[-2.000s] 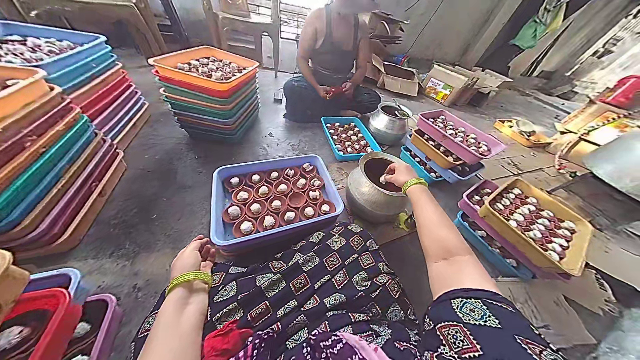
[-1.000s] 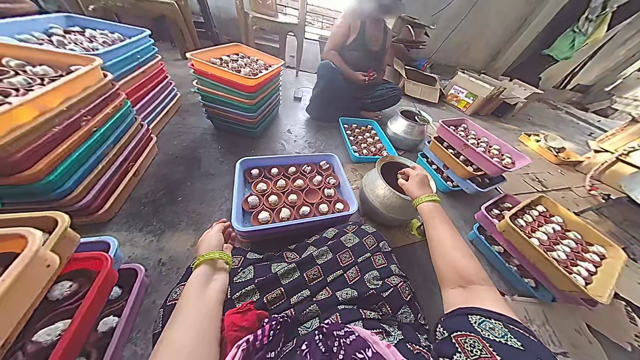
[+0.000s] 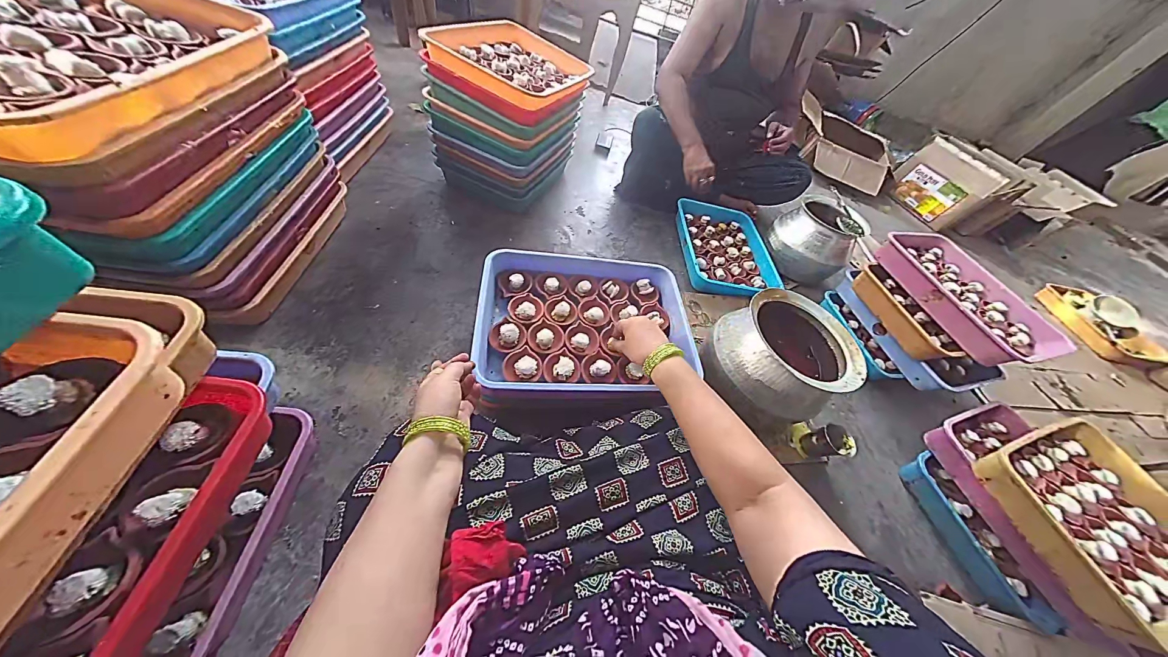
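A blue-violet plastic tray (image 3: 488,301) lies before my lap, with rows of small reddish-brown clay cups (image 3: 544,339) in it, each with a white lump inside. My left hand (image 3: 444,391) is at the tray's near left corner, fingers loosely curled; whether it touches the rim cannot be told. Over the cups on the tray's right side is my right hand (image 3: 639,338), its fingertips down at a cup and hidden from view, so I cannot tell what they hold. Right of the tray stands a round metal pot (image 3: 748,365) of dark liquid.
Tall stacks of coloured trays (image 3: 502,119) stand left and ahead. A person (image 3: 730,109) sits beyond, near a turquoise tray (image 3: 686,239) and a second metal pot (image 3: 808,242). More filled trays (image 3: 981,297) lie to the right. A small dark container (image 3: 826,441) stands beside the near pot.
My right hand has moved left from the mouth of the metal pot to the cups on the tray's right side. My left hand remains near the tray's left corner.
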